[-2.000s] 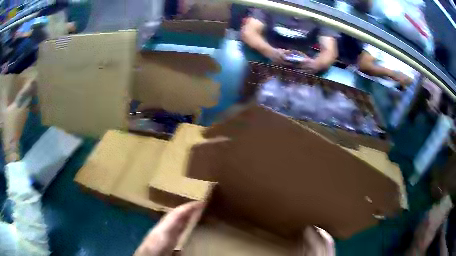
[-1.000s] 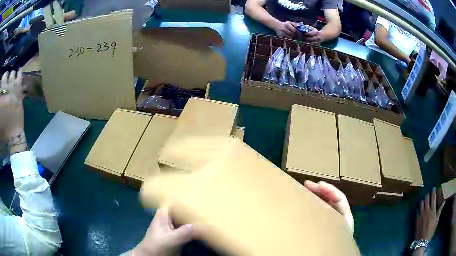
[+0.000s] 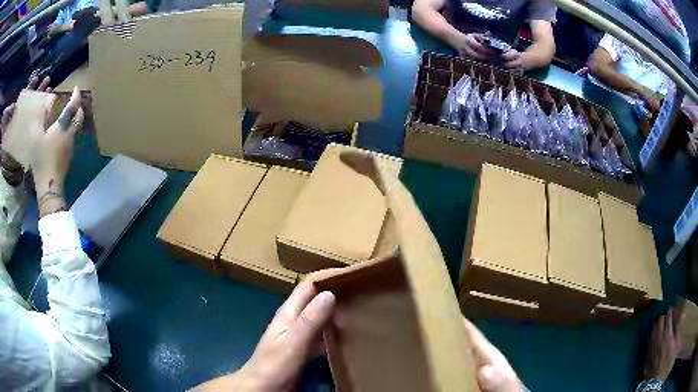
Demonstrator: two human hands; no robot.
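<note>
A partly folded mailer box [image 3: 371,325] is in front of me, its tray side facing me and its lid panel [image 3: 432,298] standing up at the right. My left hand [image 3: 295,329] grips the box's left wall near its upper corner, with the thumb on top. My right hand [image 3: 490,364] is at the outer side of the lid panel, partly cut off by the bottom edge and partly hidden behind the panel. The box's lower part is out of the picture.
Finished mailer boxes stand at left [image 3: 218,203] and right [image 3: 509,222]. Behind are an open carton of dark items [image 3: 302,145], a cardboard sign [image 3: 168,99] and a divided carton [image 3: 490,149] of bagged items. A scale [image 3: 119,203] lies left. Other people's hands are at both sides and opposite.
The cardboard has turned from a blurred broad face to an upright box with its inside showing. My left hand has moved up and right onto its wall. The view has shifted slightly left.
</note>
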